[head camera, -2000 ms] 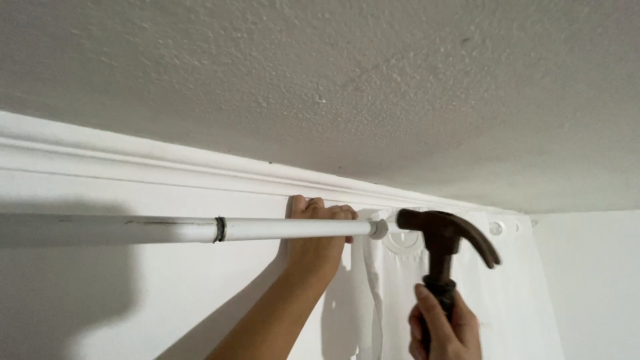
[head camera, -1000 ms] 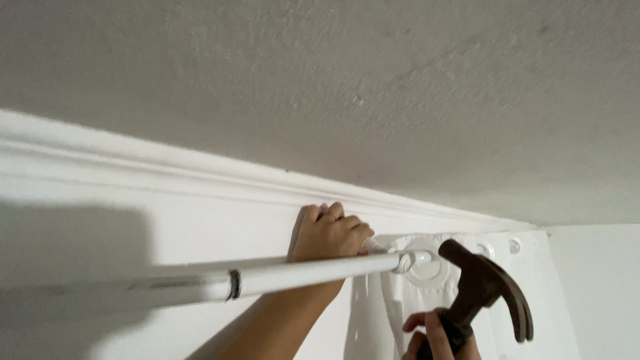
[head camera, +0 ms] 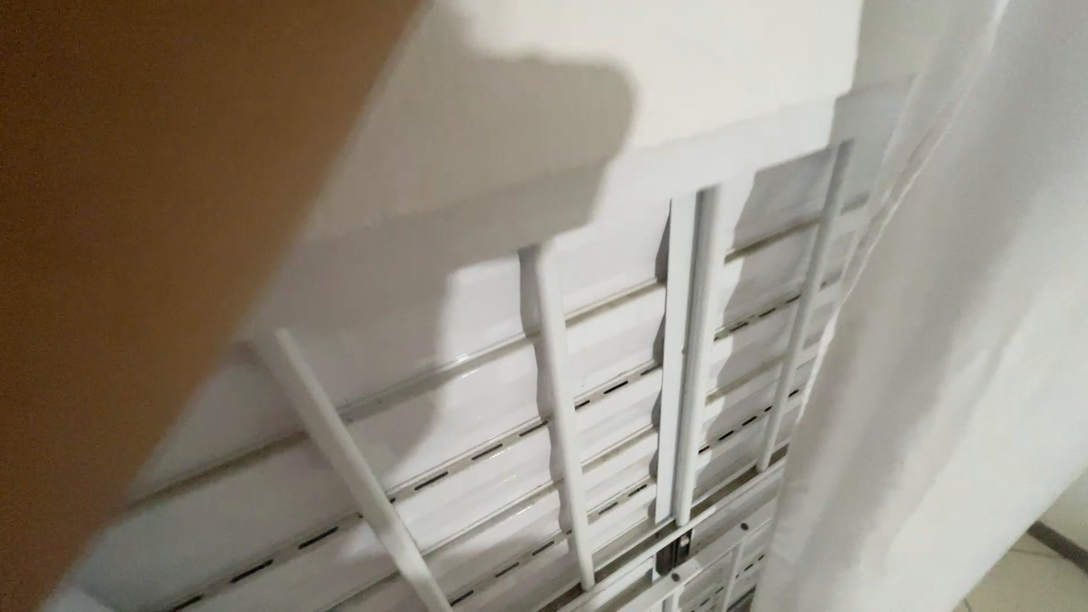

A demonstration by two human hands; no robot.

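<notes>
A blurred bare arm crosses the upper left of the head view, very close to the camera; which arm it is I cannot tell. Neither of my hands shows, so what they hold is hidden. A white curtain (head camera: 952, 357) hangs down the right side. Beside it is a window with closed white slatted shutters (head camera: 484, 382) behind white metal bars (head camera: 557, 408). The hammer and the white curtain rod are out of view.
White wall (head camera: 748, 76) lies above the window, with shadows cast over it and the shutters. A dark latch (head camera: 674, 552) sits on the window frame low down. Pale floor tiles (head camera: 1011, 578) show at the bottom right.
The view has swung far down from the ceiling and rod to the window. Both hands, the hammer and the rod have left the view.
</notes>
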